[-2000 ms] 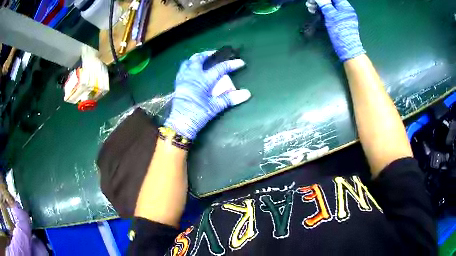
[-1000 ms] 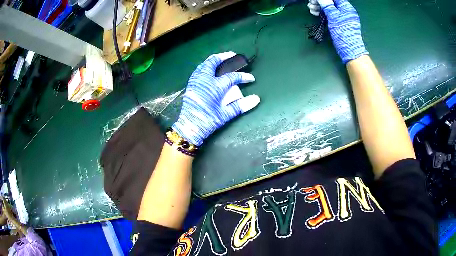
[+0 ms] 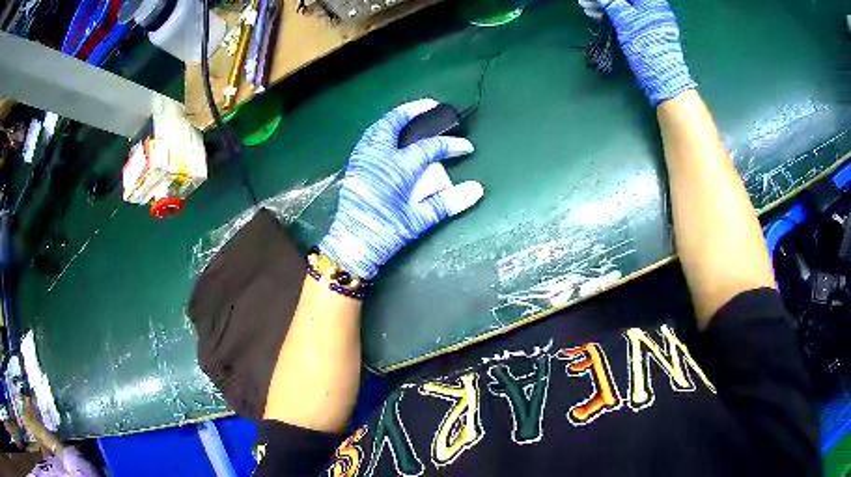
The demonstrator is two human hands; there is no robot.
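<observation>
My left hand (image 3: 392,191), in a blue-white knit glove with pale fingertips, holds a black power adapter (image 3: 432,125) between thumb and fingers over the green bench. A thin black cord (image 3: 483,82) runs from the adapter toward the far side. A white piece (image 3: 429,183) shows at the left palm. My right hand (image 3: 646,42), gloved alike, is at the top edge, its fingertips partly cut off. A dark bundled cord (image 3: 600,48) hangs beside its fingers; I cannot tell how it is gripped.
A dark brown cloth (image 3: 244,312) lies under my left forearm. A small white box with a red round part (image 3: 166,207) is by the grey post (image 3: 79,82). Pens (image 3: 244,56) lie on cardboard. Black adapters (image 3: 821,270) fill the lower right. Another person's arm shows at lower left.
My left hand has moved a little right since the first frame, and the adapter and its cord show more clearly. My right hand has shifted slightly; the dark bundle beside it shows more clearly.
</observation>
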